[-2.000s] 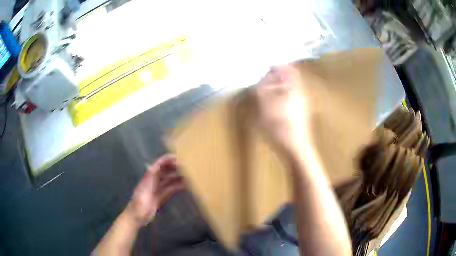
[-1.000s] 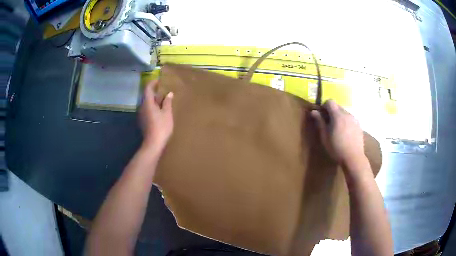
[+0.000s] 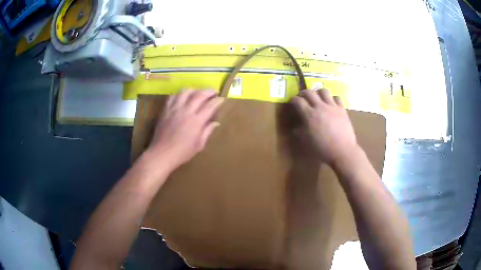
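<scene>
A brown bag panel (image 3: pixel 248 174) lies spread in front of me, its straight top edge along the lower part of the yellow sewing template (image 3: pixel 184 82). A narrow brown carry handle (image 3: pixel 273 47) arches from the top edge over the template. My left hand (image 3: pixel 187 124) lies on the panel at the handle's left end. My right hand (image 3: pixel 324 124) is on the top edge at the handle's right end, fingers curled. Whether the fingers pinch the cloth is hard to tell. Notches show at the panel's lower corners.
The sewing machine head (image 3: pixel 97 52) with its round handwheel (image 3: pixel 74 21) stands at upper left, beside a blue-framed screen (image 3: pixel 21 13). The grey table (image 3: pixel 432 179) surrounds the white inset. Brown pieces (image 3: pixel 440 258) show below the table at lower right.
The panel was swung over from the right, then squared up below the template. My left hand has moved from its left corner to the handle's left end. The handle now arches more evenly.
</scene>
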